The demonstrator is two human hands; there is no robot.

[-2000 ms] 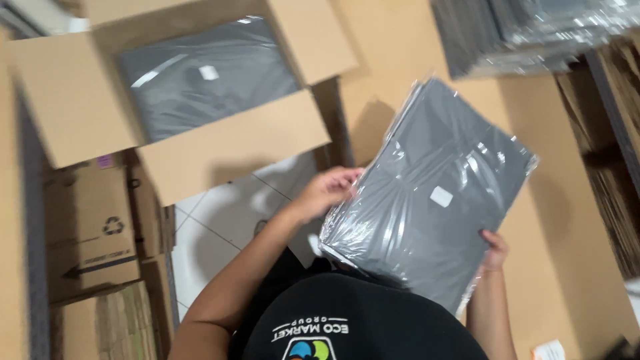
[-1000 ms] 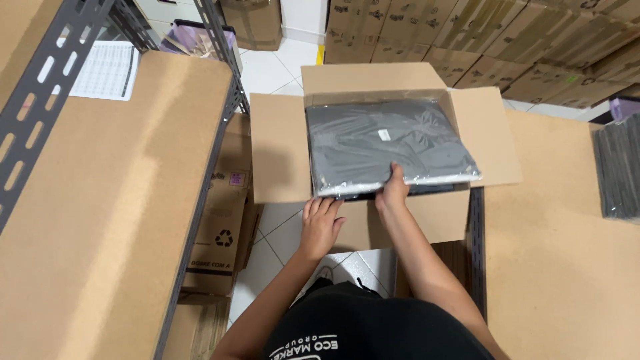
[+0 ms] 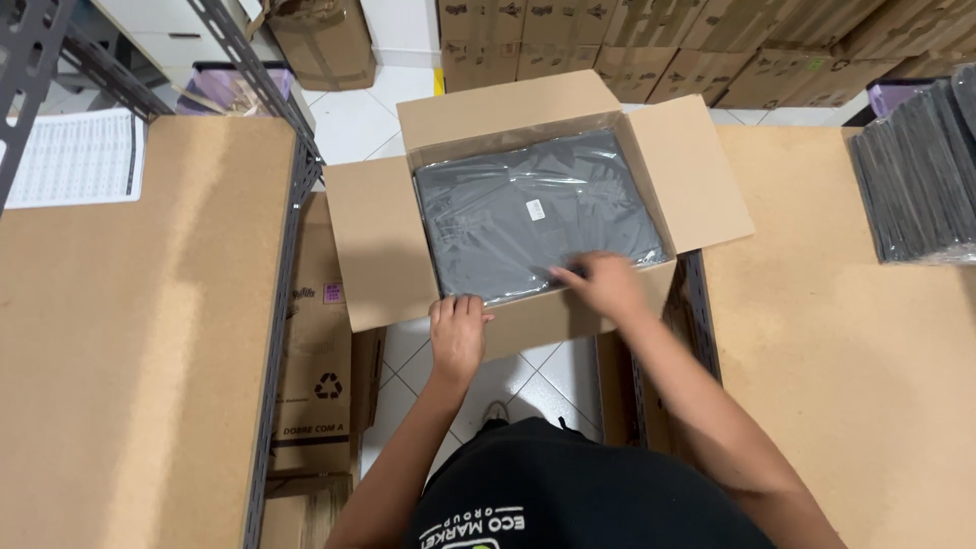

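Note:
An open cardboard box [image 3: 549, 328] stands in the gap between two tables with its flaps spread outward. Inside it lies a dark grey folded item in clear plastic wrap [image 3: 526, 244], bearing a small white label. My left hand [image 3: 457, 335] has its fingers bent over the near edge of the box, at the near left corner of the wrapped item. My right hand [image 3: 606, 286], slightly blurred, is over the near right part of that item; its thumb points left, and whether it grips anything is unclear.
A wooden tabletop [image 3: 831, 366] on the right bears a stack of dark wrapped items [image 3: 919, 175]. On the left are another tabletop [image 3: 91, 328], a printed sheet [image 3: 76, 160] and a perforated metal post [image 3: 259, 84]. Cardboard boxes [image 3: 564, 46] line the far side.
Two seconds ago both hands held a wrapped grey item over the right table. A second ago they were lowering one at the box; now it lies flat inside, and my right hand has moved right.

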